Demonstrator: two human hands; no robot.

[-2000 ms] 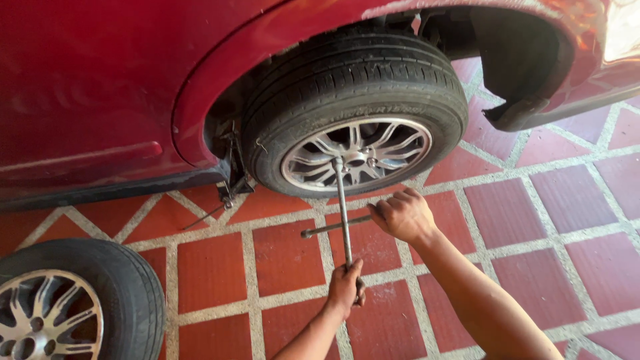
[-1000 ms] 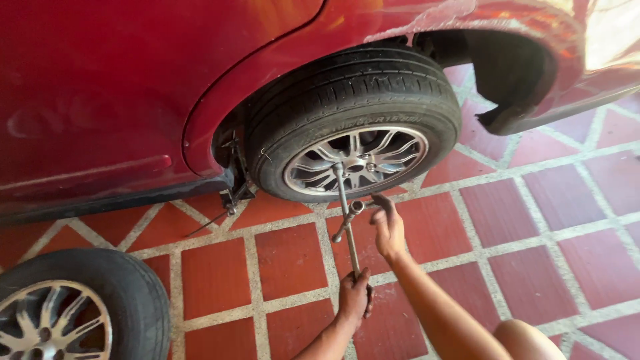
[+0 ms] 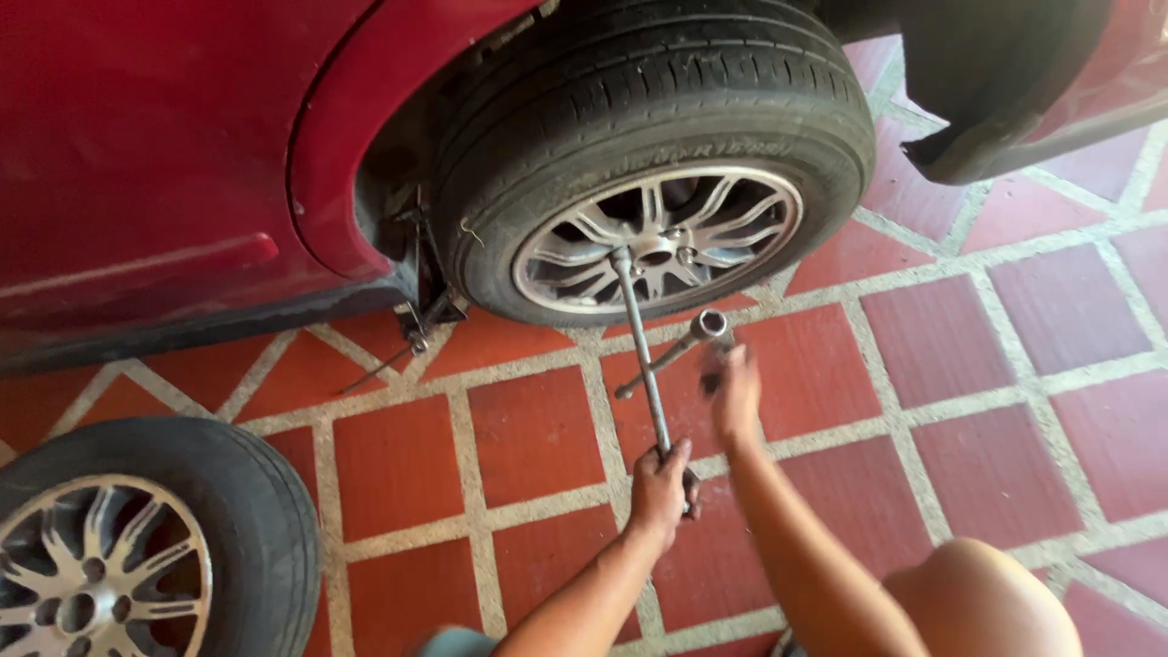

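A four-way lug wrench (image 3: 648, 365) stands out from the mounted wheel (image 3: 657, 246), one end on a lug position left of the hub. My left hand (image 3: 663, 488) is closed around its near end. Beside the cross arm's open socket, my right hand (image 3: 733, 388) is blurred, its fingers partly curled; whether it touches the wrench cannot be told. The tire (image 3: 657, 137) sits in the wheel arch of a red car (image 3: 164, 137).
A scissor jack (image 3: 424, 301) stands under the sill, left of the tire, with a thin rod sticking out. A second wheel (image 3: 265, 520) lies flat at the lower left on the red tiled floor (image 3: 397, 465). My bent knee (image 3: 990, 598) is at the lower right.
My right hand held an arm of the wrench two seconds ago and has since come off that grip. The wrench's cross arm has turned. My left hand stays on the near end.
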